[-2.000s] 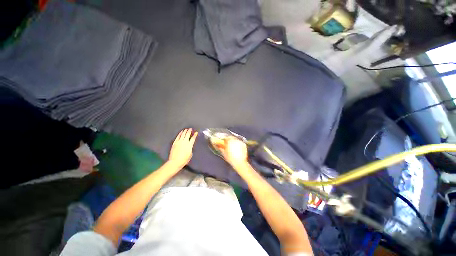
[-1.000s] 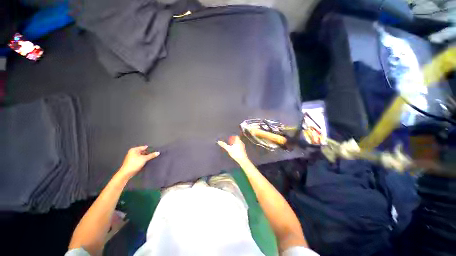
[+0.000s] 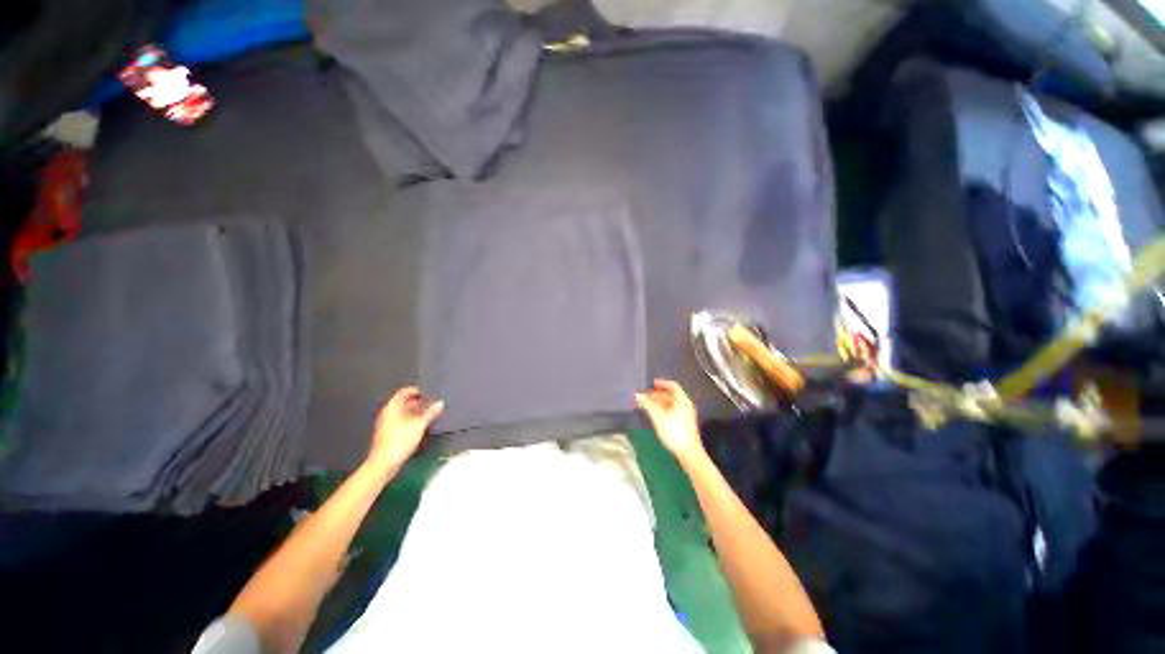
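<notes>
A dark grey garment piece (image 3: 530, 307) lies flat and near-square on the dark grey pressing table (image 3: 728, 166), in front of me. My left hand (image 3: 411, 419) pinches its near left corner. My right hand (image 3: 667, 411) is at its near right corner, thumb and fingers close together on the edge. The silver steam iron (image 3: 745, 360) with an orange-brown handle rests on the table to the right of my right hand, touched by neither hand.
A fanned stack of grey pieces (image 3: 141, 358) lies at the left. A crumpled grey heap (image 3: 441, 90) is at the far edge. A red-and-white packet (image 3: 166, 87) lies far left. A yellow hose (image 3: 1048, 364) and dark clothing (image 3: 907, 511) are at the right.
The iron has left my right hand and stands at the right. Both hands have moved to the near corners of the piece, which now lies spread flat. The view has shifted too.
</notes>
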